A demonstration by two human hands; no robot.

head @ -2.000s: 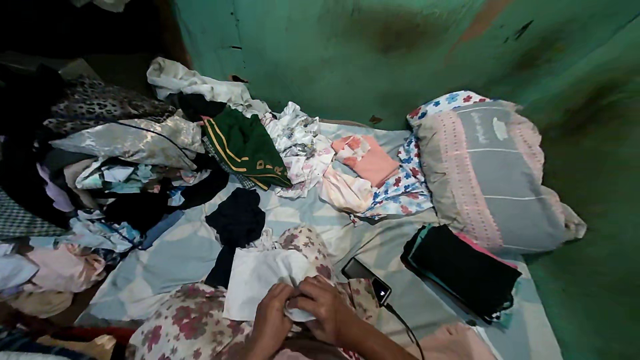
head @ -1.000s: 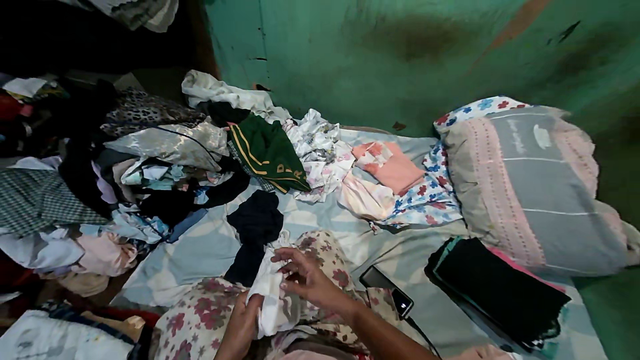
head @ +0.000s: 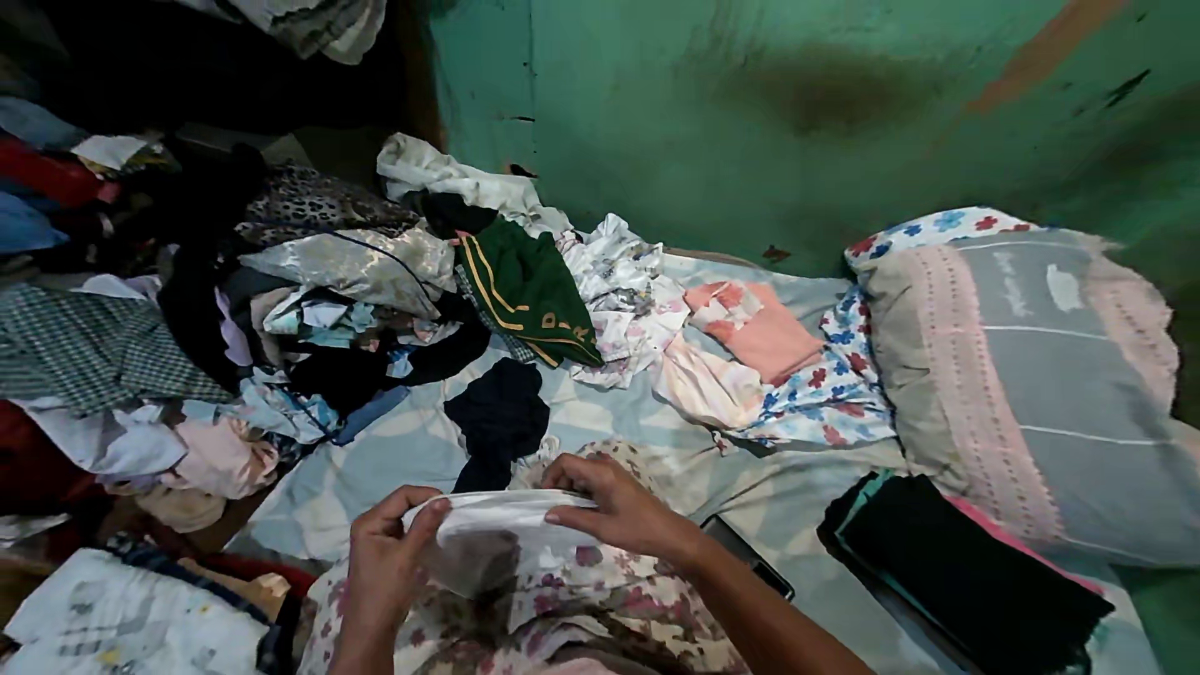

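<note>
A thin white cloth (head: 487, 534) is stretched between both hands above a lap in floral fabric (head: 600, 600). My left hand (head: 398, 534) pinches its left end between thumb and fingers. The right end is gripped by my right hand (head: 609, 506), with the thumb in front. Just beyond the hands lies a crumpled dark navy cloth (head: 502, 412) on the light blue and white bedsheet (head: 422, 445). A phone (head: 750, 558) rests partly behind my right forearm.
A large heap of mixed clothes (head: 347, 272) covers the left side. Farther back are a dark green garment (head: 530, 291) and a folded peach garment (head: 759, 328). A grey and pink pillow (head: 1031, 375) and a folded black stack (head: 966, 572) lie right, beside a green wall (head: 703, 122).
The white cloth was bunched on the lap and then held gathered; now it is spread between the hands. My hands have moved apart. The view has shifted left.
</note>
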